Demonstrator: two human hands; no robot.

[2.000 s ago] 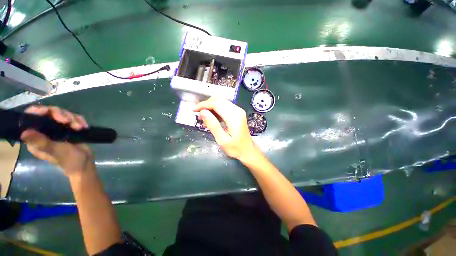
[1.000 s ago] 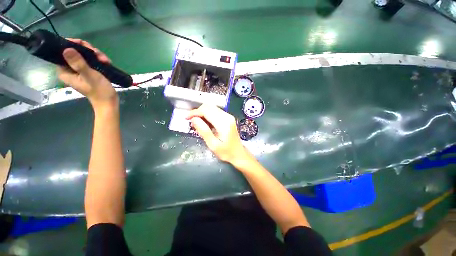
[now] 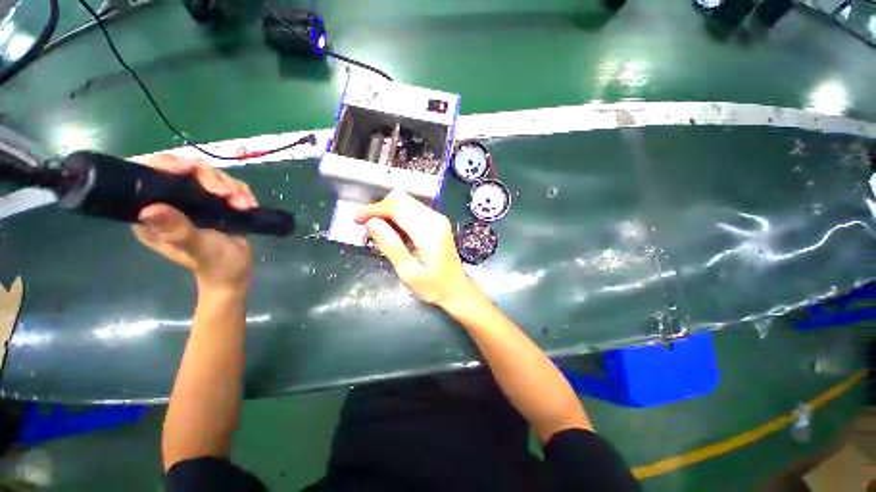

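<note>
My left hand (image 3: 213, 252) is wrapped around a thick black electric screwdriver (image 3: 110, 186) at the left, its tip end pointing right above the bench. My right hand (image 3: 421, 252) is at the front ledge (image 3: 347, 222) of the white and blue screw feeder (image 3: 375, 176), thumb and fingertips close together. Whether they hold a screw is too small to tell. The feeder's open hopper holds many small metal bits. Right of it stand two black-rimmed discs with white faces (image 3: 472, 161) (image 3: 490, 200) and a dark dish of glinting bits (image 3: 476, 243).
The green bench (image 3: 596, 288) has loose specks near the feeder and a pale rail (image 3: 538, 120) behind. A thin black cable with a red part (image 3: 252, 154) lies left of the feeder. A black unit (image 3: 293, 34) stands on the green surface beyond. A blue stool (image 3: 663, 371) is below the bench.
My left hand has lowered the screwdriver from the upper left and moved it right, towards the feeder. My right hand has stayed at the feeder ledge. A black unit beyond the rail has shifted right.
</note>
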